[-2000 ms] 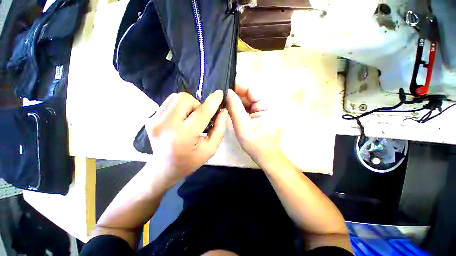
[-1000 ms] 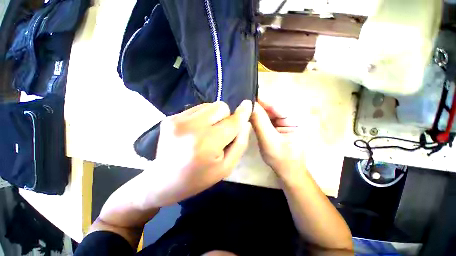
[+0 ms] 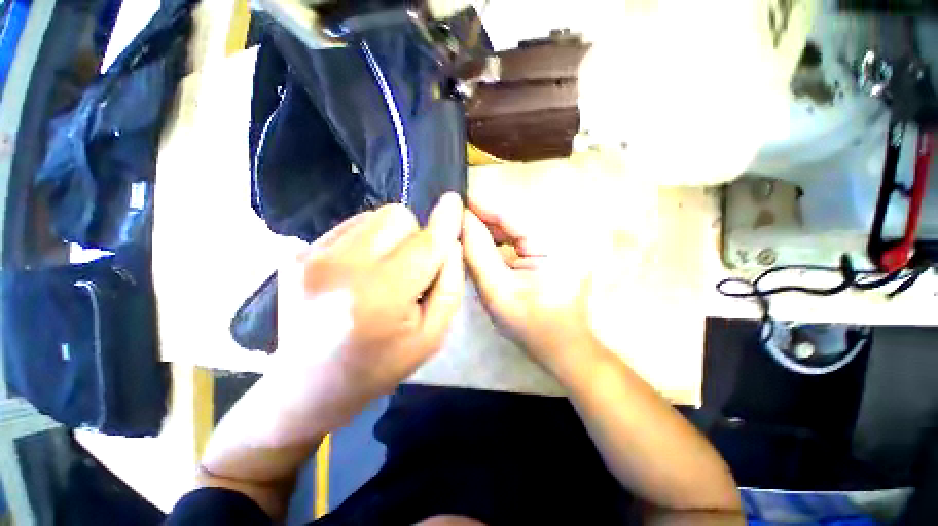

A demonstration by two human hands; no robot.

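Note:
A dark bag body (image 3: pixel 437 144) lies in front of me, with a silvery zipper (image 3: pixel 398 128) running along it. Its upper end is under the presser foot area (image 3: pixel 463 64) at top centre. My left hand (image 3: pixel 375 293) lies on the bag's near end, and its thumb and index finger pinch the right seam edge. My right hand (image 3: pixel 530 288) holds the same edge from the right, its fingertips touching the left hand's. The cloth under my fingers is hidden.
Dark bags (image 3: pixel 87 339) are piled at far left. The cream machine head (image 3: pixel 699 92) is at upper right. Brown machine bed (image 3: pixel 530 98) lies right of the bag. A red and black tool (image 3: pixel 897 205) and black cord (image 3: pixel 797 291) are at right, above a pale ring (image 3: pixel 818 354).
The view has shifted, showing more of the presser foot area. Both hands keep their pinch on the seam edge, near the bag's near end.

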